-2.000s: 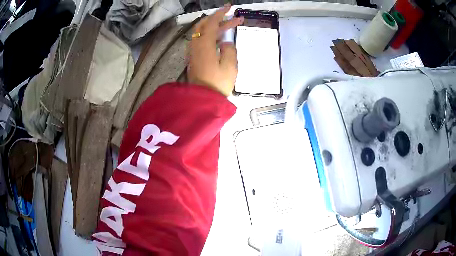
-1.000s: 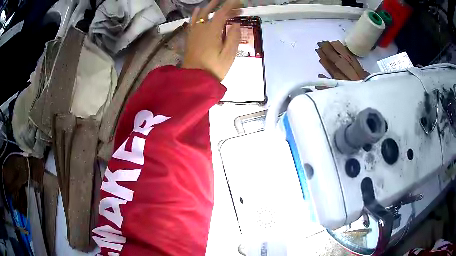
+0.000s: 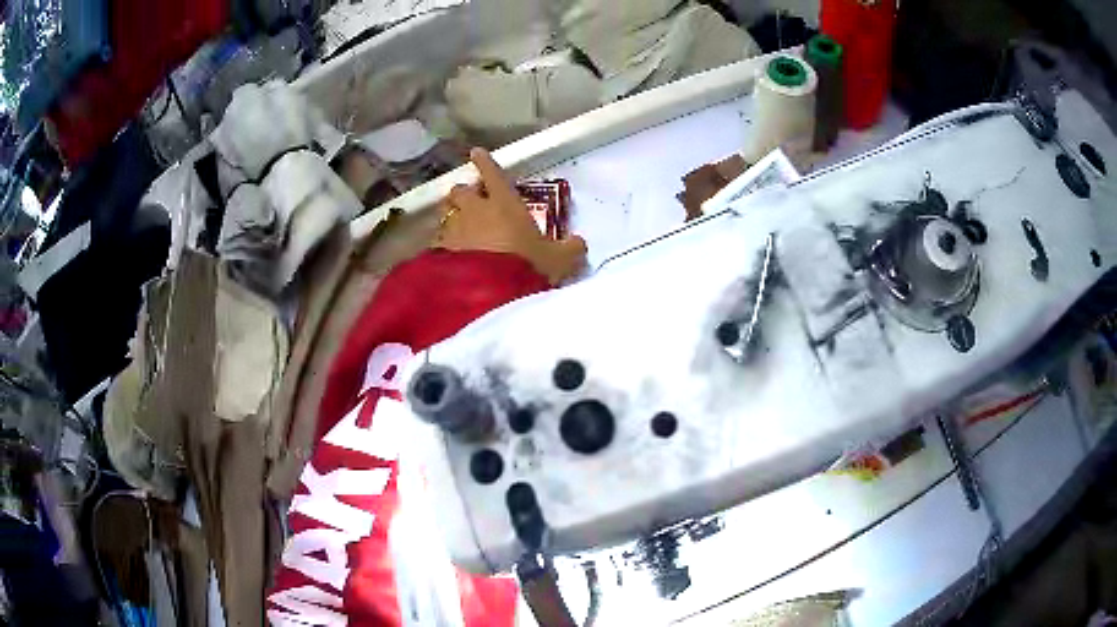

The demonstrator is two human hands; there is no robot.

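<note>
My left hand (image 3: 496, 227), bare with a ring and a red sleeve with white letters, is at the table's back edge, beyond the machine head. Its index finger and thumb are spread apart at the smartphone (image 3: 545, 206). The hand covers much of the phone, and only its upper part with a lit screen shows. I cannot tell how firmly the hand touches it. My right hand is not in view.
The white sewing machine head (image 3: 735, 355) crosses the front, hiding part of the sleeve. Brown cloth strips (image 3: 214, 429) hang at left. Brown scraps (image 3: 710, 184), a cream thread cone (image 3: 784, 110) and a red object (image 3: 857, 61) are behind. Pale cloth (image 3: 588, 74) lies past the back edge.
The view has turned to the right and the machine head now fills more of it. My left hand stays at the phone and covers more of it. The other fingers look more bent.
</note>
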